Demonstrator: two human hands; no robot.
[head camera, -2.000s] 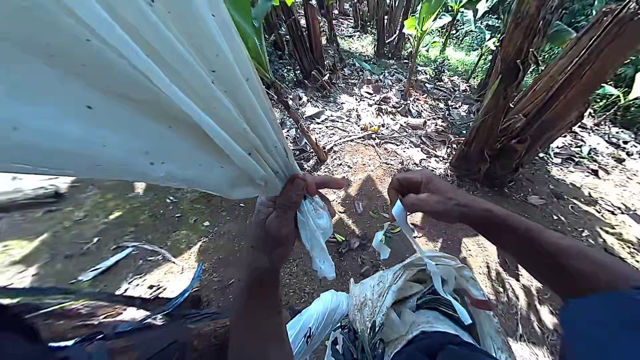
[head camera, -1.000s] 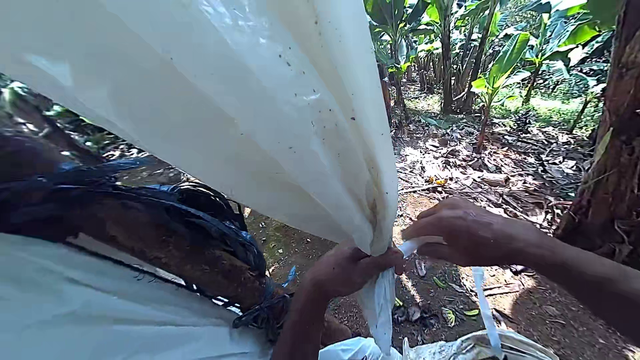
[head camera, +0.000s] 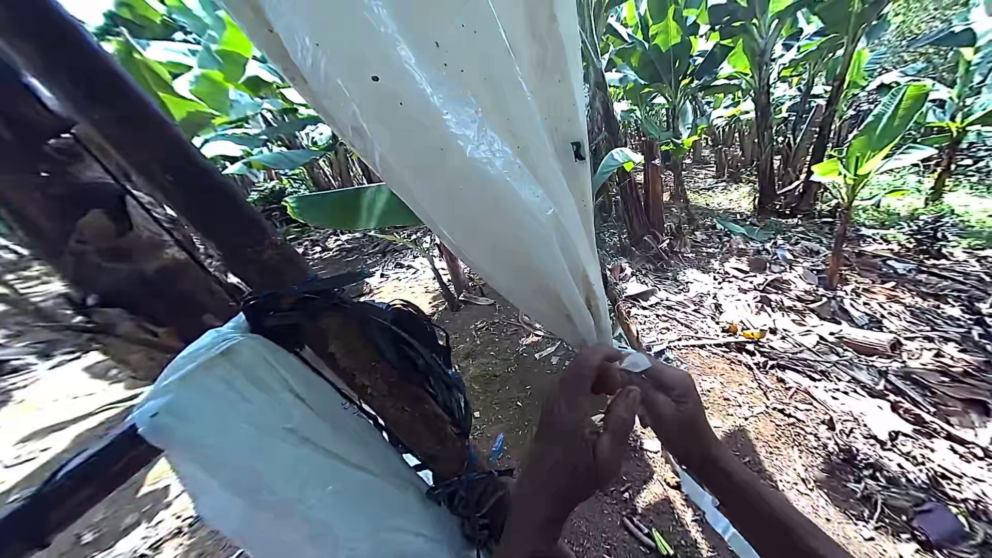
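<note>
A large white plastic bag hangs from above and narrows to a gathered neck at my hands. My left hand is closed around that neck, just under the wide part. Against it, my right hand pinches a white plastic strip at the neck. A length of white strip shows below my right forearm. The fingertips partly overlap, so the exact wrap of the strip is hidden.
At left, a dark trunk or pole slants down, with black plastic ties around it. A second pale plastic bag hangs beside it. Banana plants stand behind, and dry leaf litter covers the ground at right.
My right hand, apart from the bag two seconds ago with the strip in its fingers, is now at the neck beside my left hand. The view has swung up and left.
</note>
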